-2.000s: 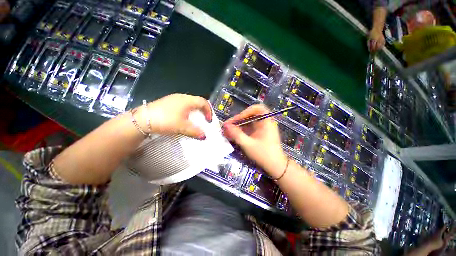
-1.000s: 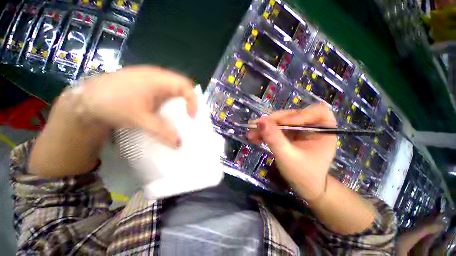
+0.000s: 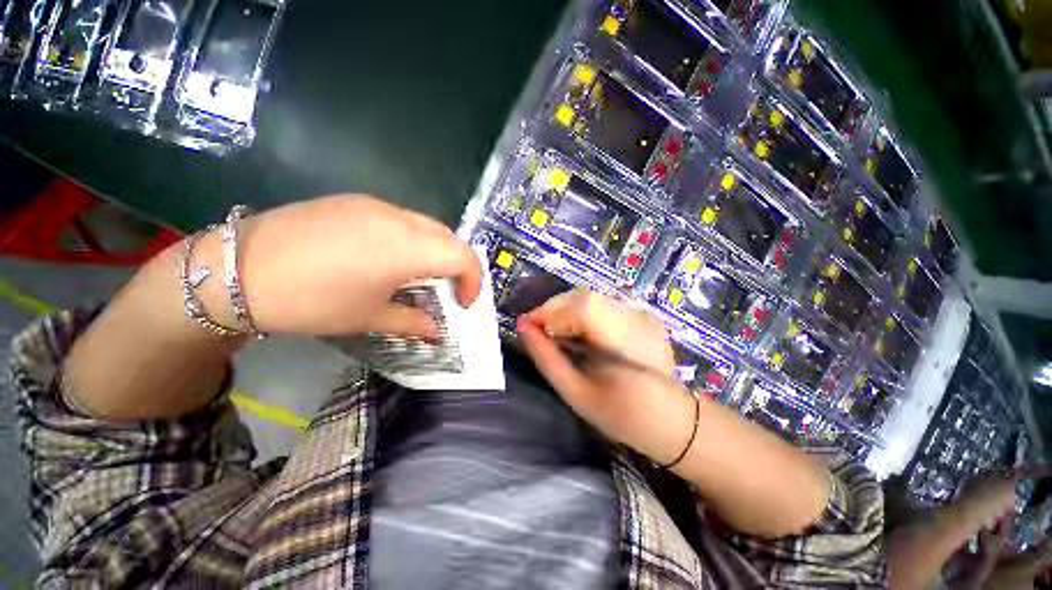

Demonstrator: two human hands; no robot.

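Note:
My left hand (image 3: 358, 271) is shut on a white sticker sheet (image 3: 475, 346) with dense grey rows, its plain margin towards my right hand. My right hand (image 3: 606, 357) is beside the sheet, over the near edge of a clear blister tray (image 3: 700, 110). Its fingers are pinched together; tweezers cannot be made out clearly in it now. The tray holds several dark electronic modules (image 3: 629, 121) with yellow parts (image 3: 558, 179) at one end and red parts (image 3: 635, 261) at the other. Glare covers some of them.
Another tray of modules (image 3: 219, 69) lies at the upper left on the dark green worktop (image 3: 381, 104). A white strip (image 3: 929, 375) and more trays (image 3: 963, 426) are at the right. Another person's hands (image 3: 963, 530) show at the lower right. A red object (image 3: 87, 225) is at the far left.
The view has moved closer to the trays. The sheet now shows its grey rows between my left fingers. My right hand has moved left and down, and the tweezers seen before no longer show clearly.

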